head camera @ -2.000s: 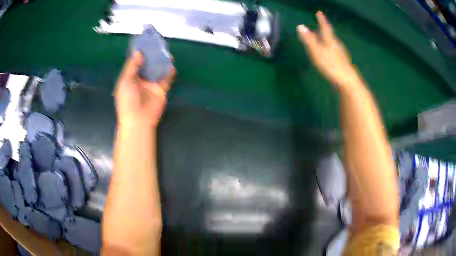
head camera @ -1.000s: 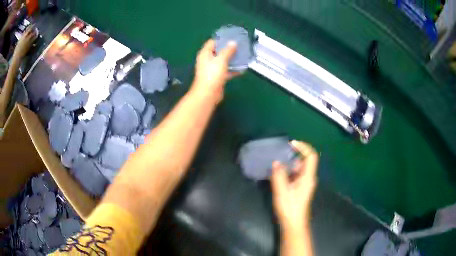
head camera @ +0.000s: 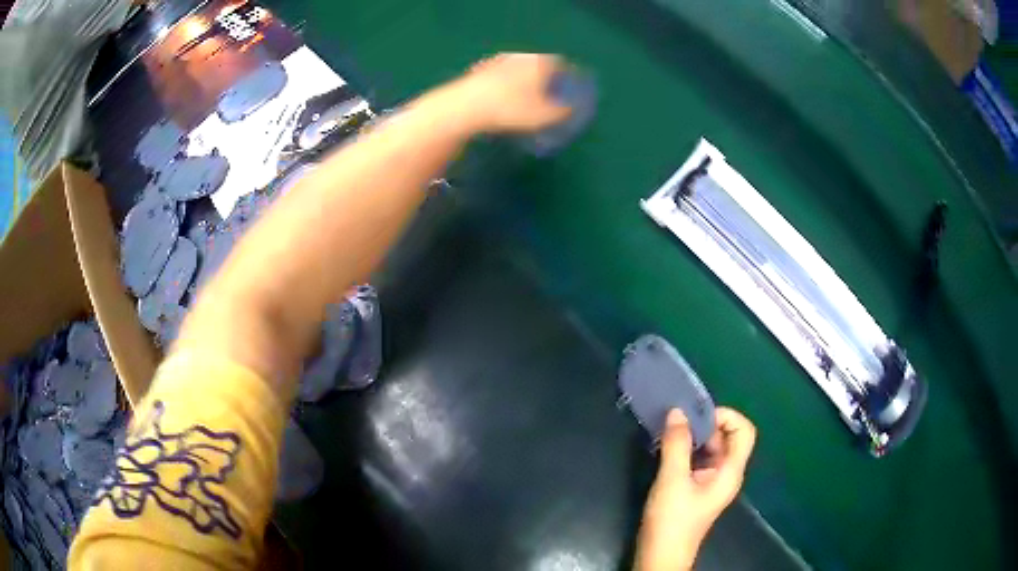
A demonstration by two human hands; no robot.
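My left hand [head camera: 525, 95] is over the green conveyor and holds a grey end cap [head camera: 567, 112], which is blurred and partly hidden by the hand. My right hand [head camera: 703, 474] holds another grey oval end cap [head camera: 666, 390] by its lower edge, with small tabs on its rim. A long silver-white housing [head camera: 781, 284] lies open face up on the green conveyor, right of both hands and touched by neither. A dark and silver round lump [head camera: 891, 390] sits at its near right end.
A loose end-cap pile [head camera: 151, 240] lies at left on printed sheets [head camera: 184, 67], partly hidden by my left arm. An open carton [head camera: 106, 284] full of grey caps stands at lower left. A black cord [head camera: 933, 240] lies on the conveyor [head camera: 659, 67] at right.
The housing now appears further right and lower, apart from my left hand's cap. An end cap now shows at the housing's lower right end as before. My right hand's cap has tilted more upright.
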